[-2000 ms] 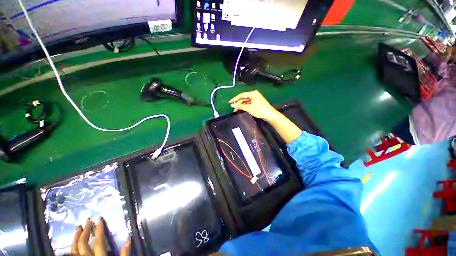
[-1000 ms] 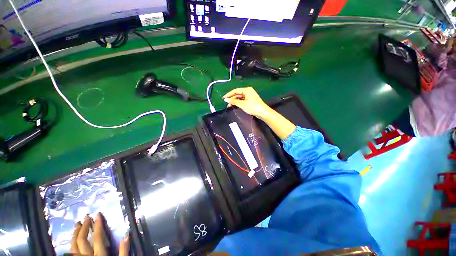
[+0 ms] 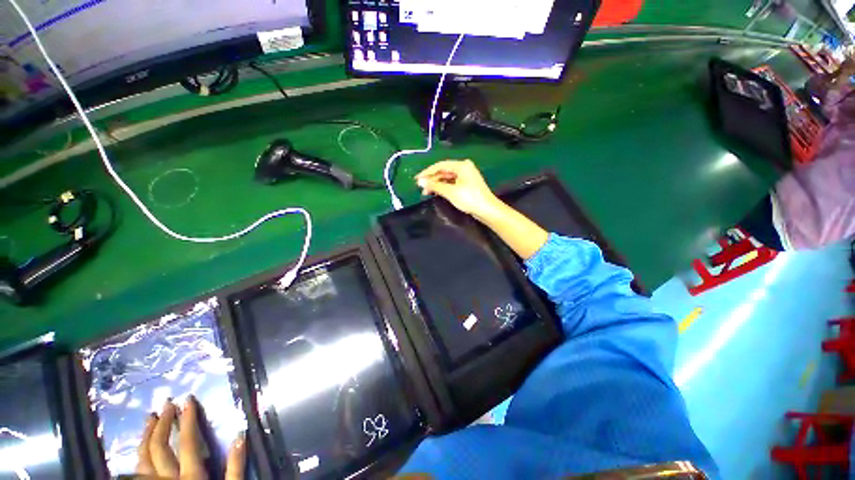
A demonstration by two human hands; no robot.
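My left hand (image 3: 190,450), cut off by the bottom edge, lies with fingers apart on a tablet under wrinkled clear film (image 3: 159,375). My right hand (image 3: 459,187) is at the top edge of the right-hand tablet (image 3: 459,272), fingers bent; whether they grip anything is unclear. That tablet's screen is dark, with a small white label and a white scrawl at its lower end. A white cable (image 3: 389,169) meets its top left corner. A middle tablet (image 3: 319,356) has another white cable (image 3: 197,239) at its top edge and a white marking low on its screen.
Black trays (image 3: 412,356) hold the tablets along the green bench (image 3: 225,150). Barcode scanners lie at the centre (image 3: 305,167), behind the right cable (image 3: 483,127) and far left (image 3: 47,267). Two monitors (image 3: 450,42) stand behind. A person's sleeve (image 3: 825,202) and red stools (image 3: 731,262) are at right.
The right-hand tablet's screen has gone dark; its white bar, text and red curves are gone. My right hand stays at its top edge and my left hand stays on the film. The view has shifted slightly.
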